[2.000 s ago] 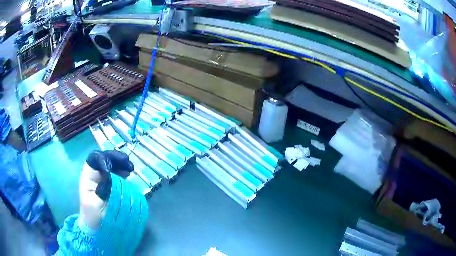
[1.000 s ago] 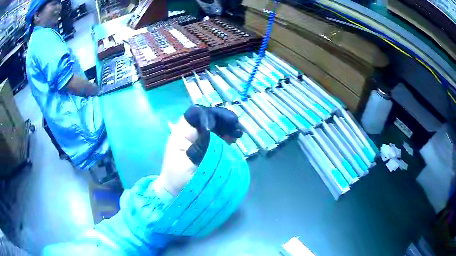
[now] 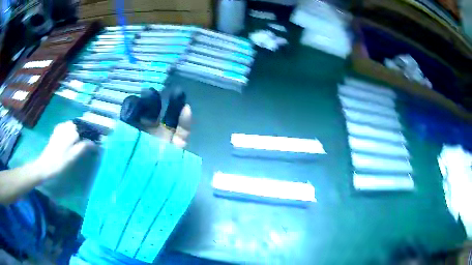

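My left hand point(image 3: 163, 121), with black finger cots, holds a flat sheet of teal strips point(image 3: 142, 191) at left of centre. The sheet hides much of the palm and wrist. My right hand is not distinguishable in the picture. Two silver heat sinks point(image 3: 274, 143) lie apart on the green mat point(image 3: 290, 103), right of the sheet. Rows of heat sinks with teal patches point(image 3: 215, 57) lie behind my left hand. The picture is blurred.
Another person's bare forearm point(image 3: 23, 181) and hand reach in from the left. Stacked dark red boards point(image 3: 44, 77) stand far left. A column of plain heat sinks point(image 3: 378, 134) lies right. A whitish bottle point(image 3: 231, 15), paper scraps point(image 3: 266, 39) and crumpled white cloth point(image 3: 458, 181) also show.
The view has swung right and down. The plain heat sinks now show more fully. The other person's forearm and hand now reach in close to the teal sheet. My left hand still holds the sheet.
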